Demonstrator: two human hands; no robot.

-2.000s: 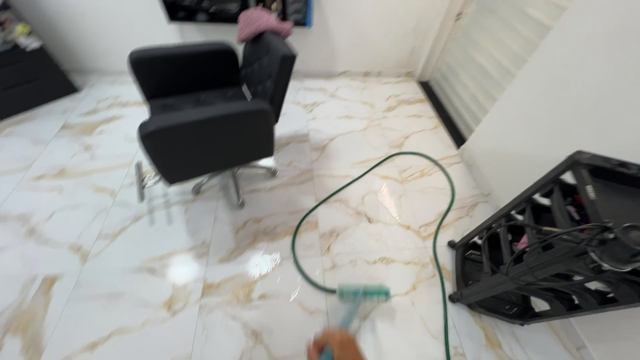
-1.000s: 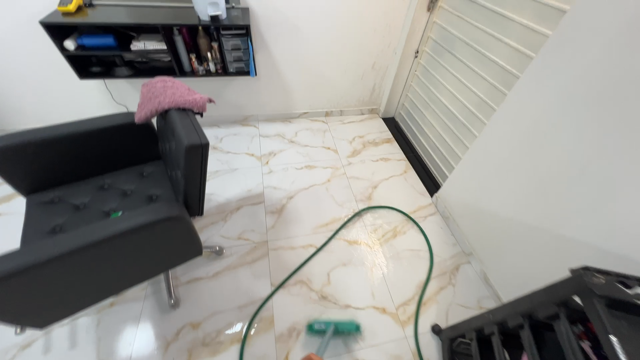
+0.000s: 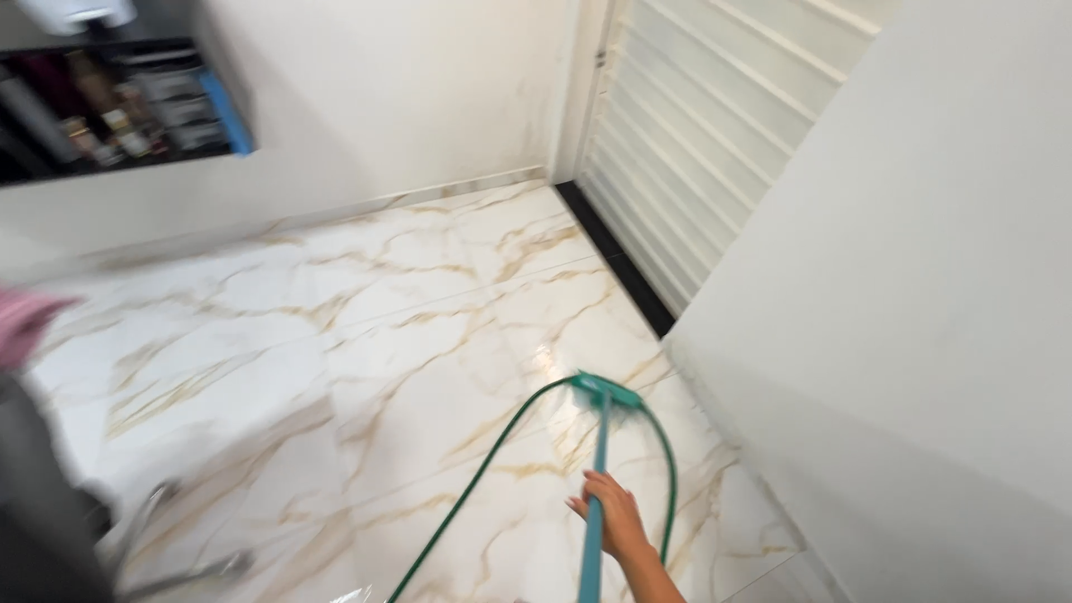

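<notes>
My right hand comes in from the lower right and is closed around the blue-green pole of a floor brush. The green brush head is on the marble-patterned tile floor, near the base of the right wall. A green hose lies in a loop on the floor, and the brush head covers part of its top bend. The hose runs down on both sides of the pole. My left hand is not in view.
A white slatted door with a black threshold stands beyond the brush. The white wall is at right. A black wall shelf with bottles hangs upper left. A dark chair with a pink towel is at the left edge.
The brush head has moved forward along the floor to the hose's bend, nearer the door. More of my hand and of the pole shows than a second ago. The view has swung toward the door.
</notes>
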